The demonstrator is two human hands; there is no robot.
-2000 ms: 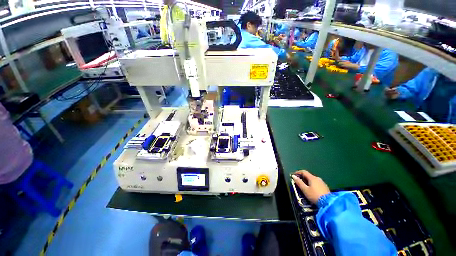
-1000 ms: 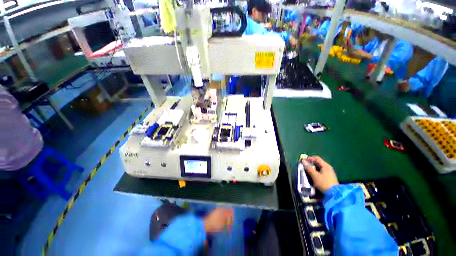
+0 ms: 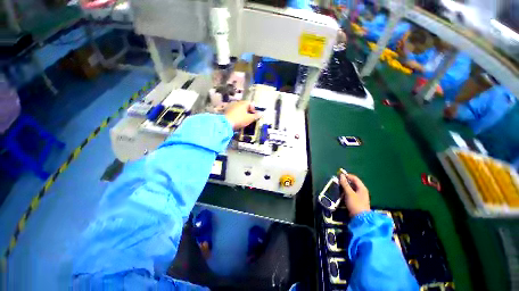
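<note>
My left hand (image 3: pixel 241 115) is at the machine's right fixture, its fingers at the upper end of the phone housing (image 3: pixel 249 132) seated there; whether they grip it is unclear. My right hand (image 3: pixel 354 192) holds another phone housing (image 3: pixel 332 192), pale-framed with a dark window, tilted just above the top left of the black blister tray (image 3: pixel 401 241). More housings lie in the tray's left pockets. The left fixture (image 3: pixel 172 116) also holds a housing. The white screwdriving machine (image 3: pixel 284 165) stands in front of me, its touchscreen partly covered by my left sleeve.
A loose handset (image 3: pixel 349 141) and a red handset (image 3: pixel 432 182) lie on the green bench (image 3: pixel 387 142). A parts tray with yellow-orange pieces (image 3: pixel 486 179) is at the right. An emergency stop button (image 3: pixel 287 181) is on the machine's front corner. People in blue smocks work beyond.
My left hand has come up from below the machine to the right fixture. My right hand has lifted a housing from the tray's upper left edge. The camera view has shifted and tilted.
</note>
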